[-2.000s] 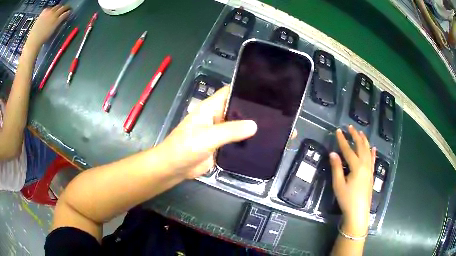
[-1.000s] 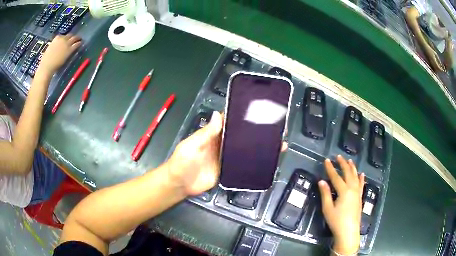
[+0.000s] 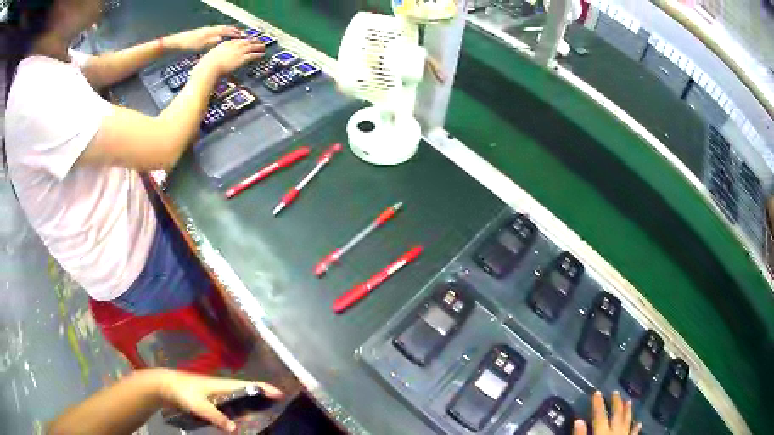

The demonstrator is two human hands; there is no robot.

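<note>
Black keypad phones, backs up, lie in the pockets of a clear blister tray (image 3: 373,350); one phone (image 3: 488,386) in the near row shows a pale label in its battery bay. My left hand (image 3: 199,398) is at the lower left, off the bench's near edge, around a dark flat thing (image 3: 246,401) that looks like the smartphone, seen nearly edge-on and partly hidden. My right hand (image 3: 608,418) is at the bottom right over the tray's near row, fingers spread beside a phone (image 3: 547,418). It is cut off by the frame's edge, and nothing shows in it.
Several red pens (image 3: 378,279) lie left of the tray. A pale desk fan (image 3: 384,136) stands behind them. A green conveyor belt (image 3: 543,166) runs along the far side. At the left, a person (image 3: 93,161) on a red stool (image 3: 170,327) reaches over another tray of phones (image 3: 246,140).
The view has swung left. My left hand has moved with the smartphone from above the tray to beyond the bench's near edge. My right hand stays by the near row, now mostly out of frame.
</note>
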